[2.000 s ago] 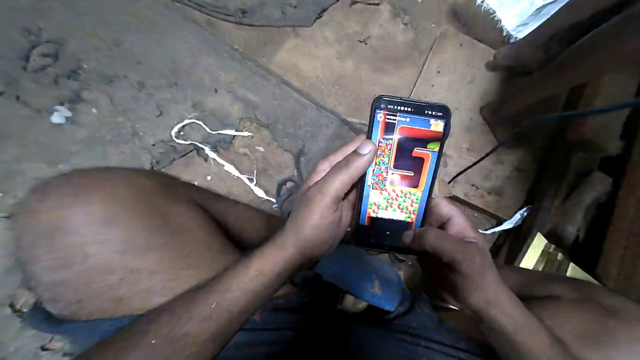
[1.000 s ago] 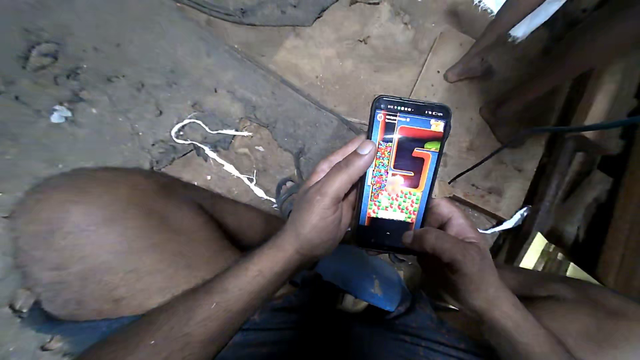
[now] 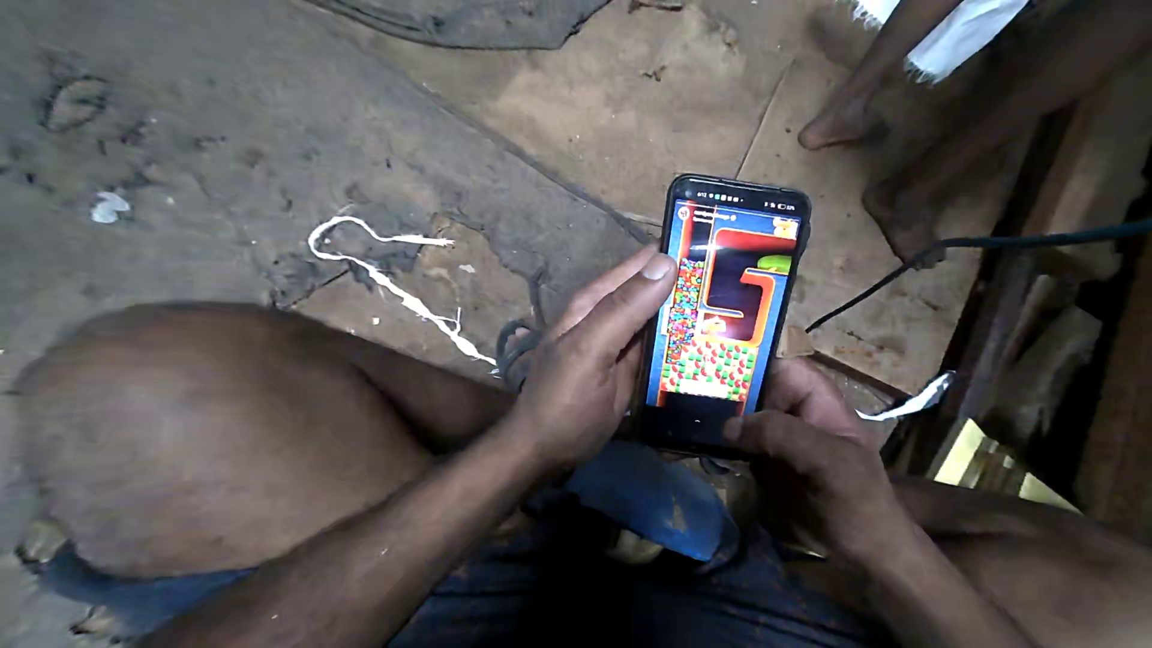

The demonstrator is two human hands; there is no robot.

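Observation:
A smartphone [image 3: 720,315] in a dark case is upright between my hands, a little right of the middle of the view. Its lit screen shows a colourful game-like picture with many small coloured balls. My left hand [image 3: 594,360] grips the phone's left edge, the thumb lying along the side of the screen. At the lower right corner my right hand [image 3: 810,441] holds the phone, its thumb at the bottom of the screen. The fingers behind the phone are hidden.
A frayed white strip [image 3: 387,283] lies on the worn floor [image 3: 225,180] at left. Another person's bare feet [image 3: 841,126] are at the upper right. A dark cable [image 3: 990,241] crosses at right, near wooden pieces. Blue cloth [image 3: 652,495] lies below the phone.
Another person's foot and lower leg at the upper right have come into clearer view since two seconds ago. The coloured balls on the screen have shifted. Both hands stay on the phone.

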